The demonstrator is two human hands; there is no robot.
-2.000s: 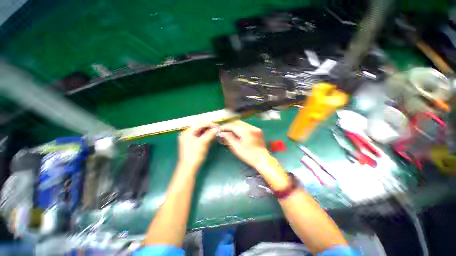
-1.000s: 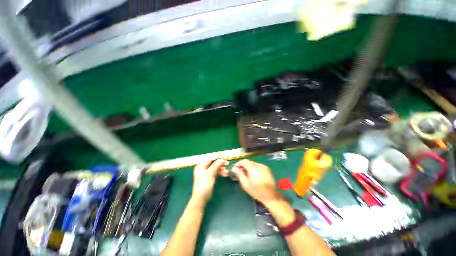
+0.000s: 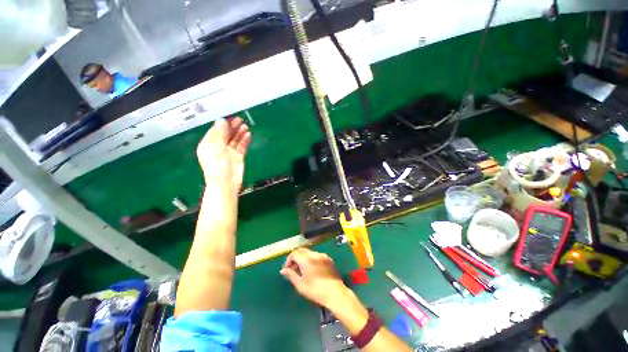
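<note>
My left hand point(image 3: 224, 148) is raised in front of the shelf edge, its fingers apart and slightly curled, with nothing seen in it. My right hand point(image 3: 313, 276) is low over the green bench, fingers bent and thumb pointing left; whether it pinches something small cannot be told. The yellow-orange electric screwdriver point(image 3: 357, 240) hangs from its spring just right of my right hand, not touching it. A dark phone-like part point(image 3: 333, 335) lies partly hidden under my right forearm.
A black parts mat point(image 3: 379, 199) lies at the back. Pink and red-handled tools, a clear cup, a white cup point(image 3: 492, 232) and a red-edged multimeter point(image 3: 543, 239) are at right. Blue bin point(image 3: 113, 320) at front left. A person in blue point(image 3: 103, 81) is beyond the shelf.
My hands were together over the bench; they have parted. My left hand has moved up toward the shelf. My right hand stays low. The view has shifted and sharpened.
</note>
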